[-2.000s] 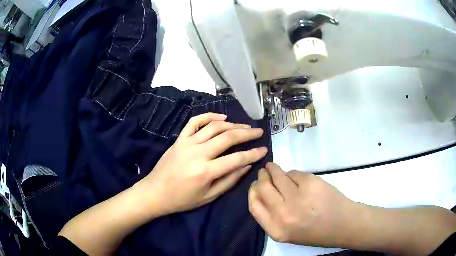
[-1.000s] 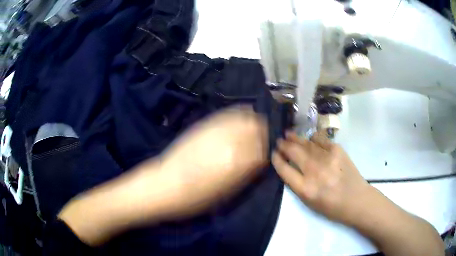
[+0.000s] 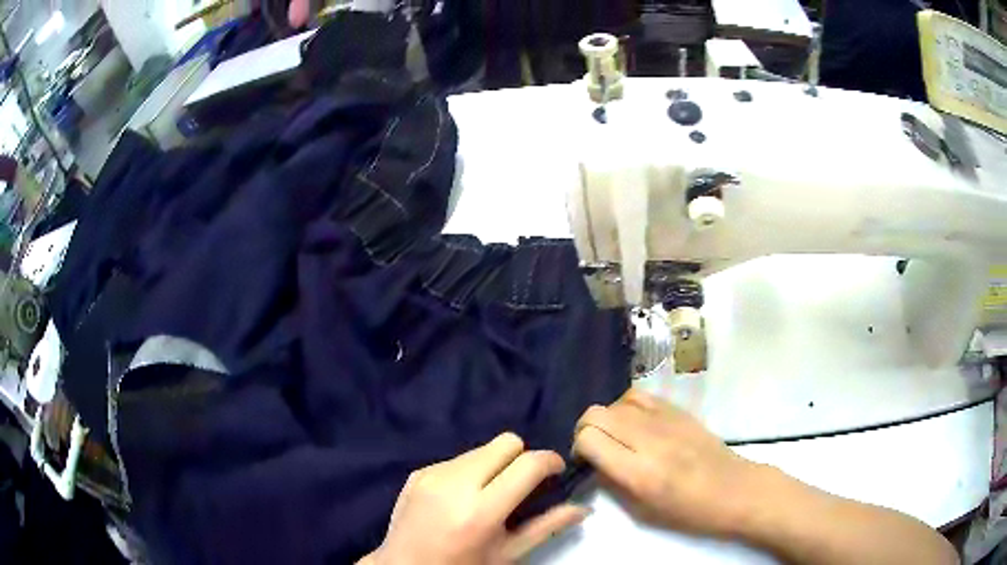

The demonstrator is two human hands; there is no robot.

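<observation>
The navy garment (image 3: 331, 331) lies in folds left of the needle. Its puckered band with pale stitching (image 3: 486, 276) runs up to the machine's foot area. My left hand (image 3: 475, 502) is low in the view, its thumb and fingers on the garment's right edge; the wrist is cut off by the bottom rim. My right hand (image 3: 652, 458) is just right of it, its curled fingers gripping the edge below the needle. The cloth under the fingertips is partly hidden. The presser foot and needle (image 3: 635, 326) are small and partly hidden.
The white sewing machine (image 3: 795, 210) spans the right side, with a cream tension knob (image 3: 707, 210) and a lower knob (image 3: 687, 320). A yellowish control panel (image 3: 966, 72) is at top right. A pocket opening with grey lining (image 3: 171, 353) shows at left.
The view has tilted up, showing the machine's top. My left hand has moved down along the garment's edge. My right hand has moved from beside the needle to the edge below it.
</observation>
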